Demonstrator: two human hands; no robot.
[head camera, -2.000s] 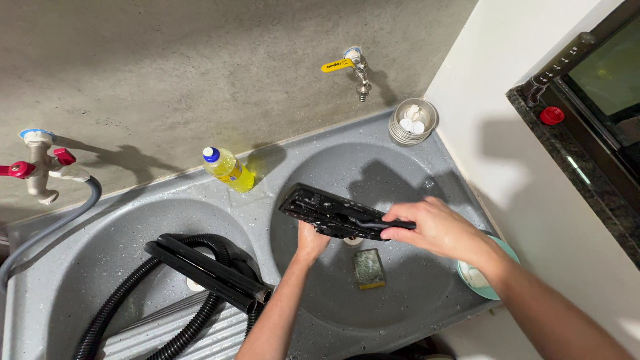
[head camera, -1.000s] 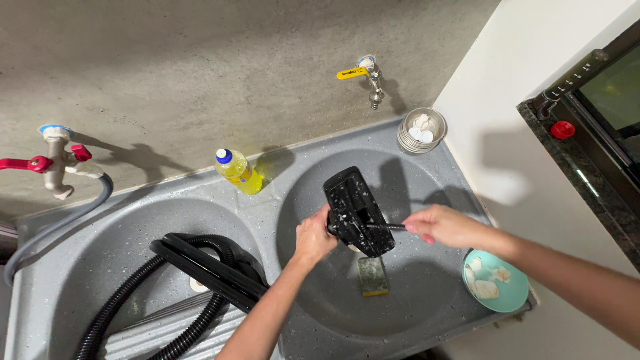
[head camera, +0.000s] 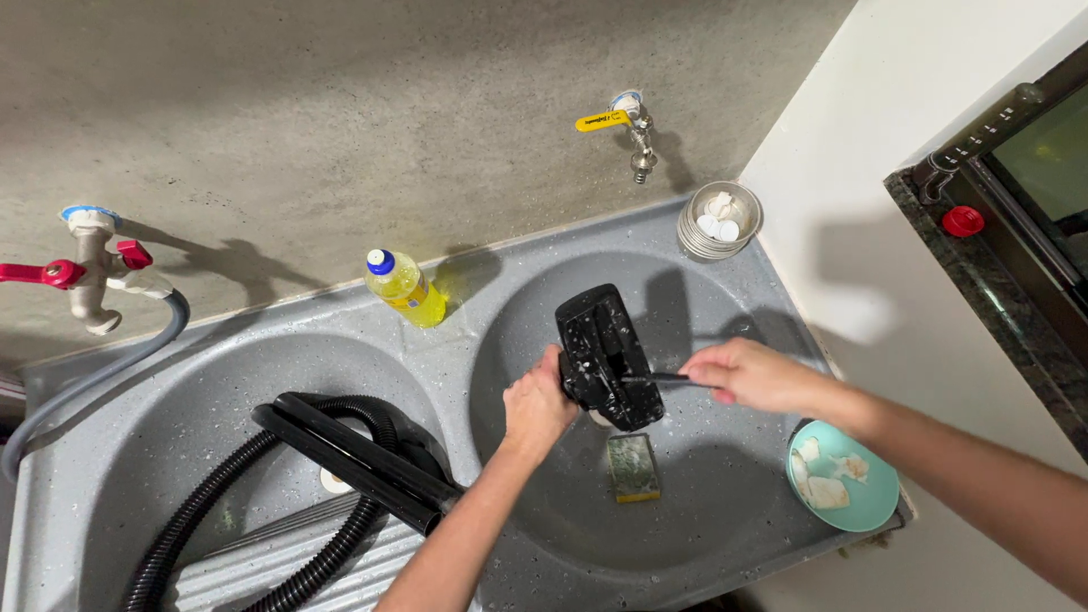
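Over the right basin, my left hand (head camera: 541, 399) grips a black plastic vacuum cleaner floor head (head camera: 602, 348) by its side, its slotted face turned up and spotted with foam. My right hand (head camera: 731, 374) pinches the handle of a thin black brush (head camera: 667, 379), whose far end touches the opening in that face. Bristles are too small to make out. Beneath the floor head, a green and yellow scouring sponge (head camera: 633, 469) lies on the basin floor. A yellow bottle of liquid (head camera: 408, 289) with a blue cap stands between the basins.
The left basin (head camera: 161, 399) holds a black corrugated hose (head camera: 191, 510) and black tubes (head camera: 361, 463). Stacked metal bowls (head camera: 718, 223) with white pieces stand at the back corner. A turquoise plate (head camera: 880, 501) with soap pieces sits at right. Taps (head camera: 642, 140) project from the wall.
The floor head has turned from lying crosswise to more upright in view, still in my left hand. My right hand has moved from beside it to farther right, with the brush in it.
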